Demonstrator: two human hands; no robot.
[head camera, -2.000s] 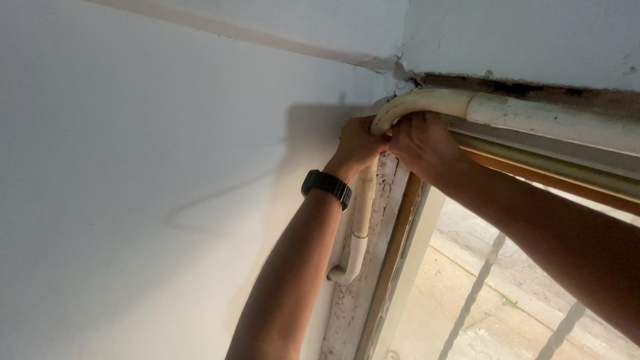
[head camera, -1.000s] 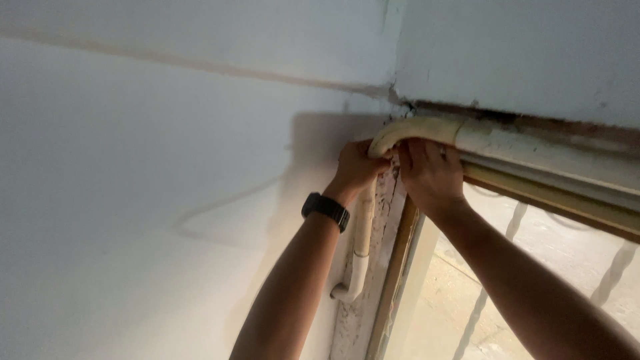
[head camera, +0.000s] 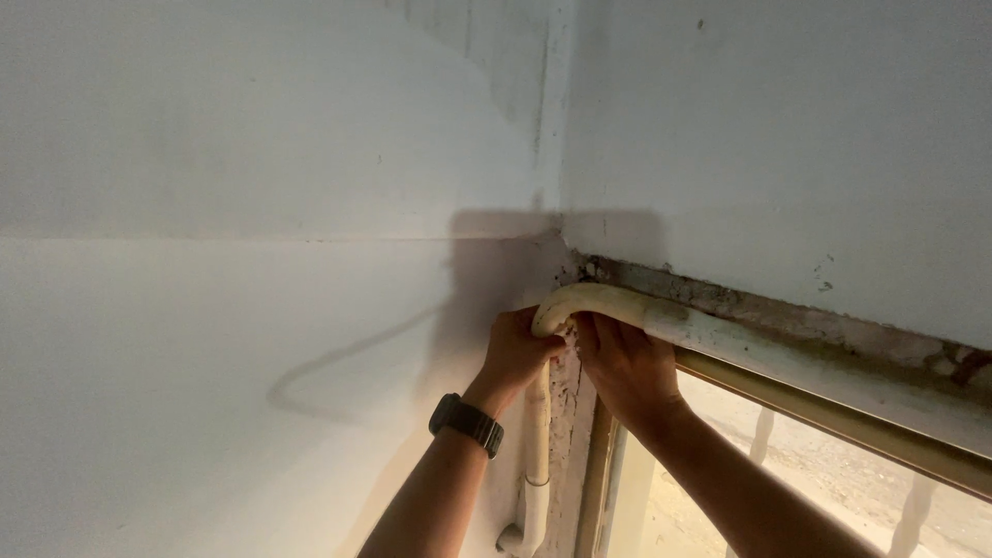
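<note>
A cream wrapped pipe (head camera: 597, 297) bends at the room's corner, from a run above the window down to a vertical run (head camera: 536, 434). My left hand (head camera: 518, 353), below a dark wristwatch (head camera: 466, 423), is at the left side of the bend, its thumb across the pipe just under the curve. My right hand (head camera: 629, 364) is raised under the bend, its fingertips hidden behind the pipe. Whether either hand grips the pipe is not clear.
Painted walls meet at the corner, with rough, broken plaster (head camera: 697, 294) above the pipe. A window frame (head camera: 837, 426) with bars outside the pane lies at the lower right. Low on the wall, a pipe elbow (head camera: 535, 535) turns left. Shadows fall on the left wall.
The view has tilted up, showing more wall above. Since two seconds ago, my right hand has moved slightly right from beside my left hand, along the pipe's underside. My left hand stays at the bend.
</note>
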